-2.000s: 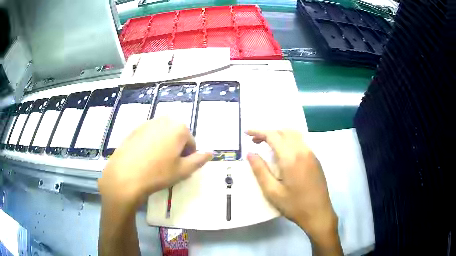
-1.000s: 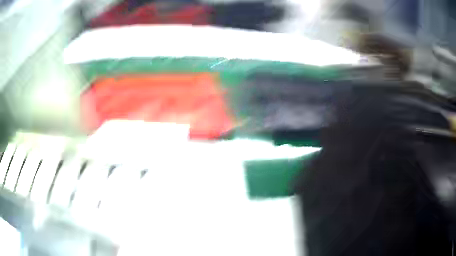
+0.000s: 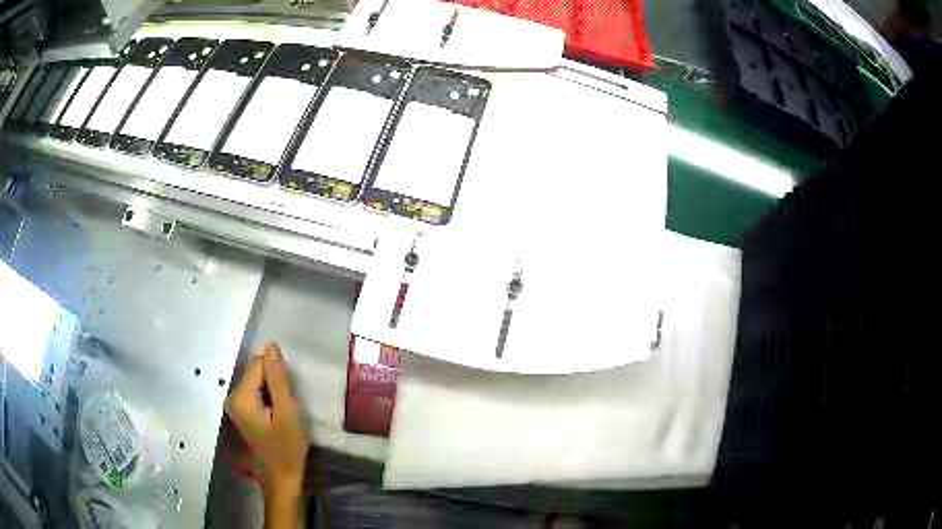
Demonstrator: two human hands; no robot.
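A row of phone middle frames (image 3: 346, 126) lies side by side, running left from the white infeed plate (image 3: 573, 176) along a metal-edged track (image 3: 238, 212). The rightmost frame (image 3: 382, 201) lies flat on the plate and no hand touches it. My left hand (image 3: 269, 408) is low at the left, below the track and away from the frames. Its fingers are curled together and nothing shows in them. My right hand is not in view.
A red tray (image 3: 594, 29) and a black tray (image 3: 790, 67) are behind the plate by the green conveyor (image 3: 702, 186). A tall black stack (image 3: 837, 341) fills the right. A dark red item (image 3: 372, 398) and white covering (image 3: 558, 429) lie below the plate.
My view swung up, then back down and is now tilted. My left hand has left the frames and moved down left; my right hand has gone out of view. The row sits further left on the plate.
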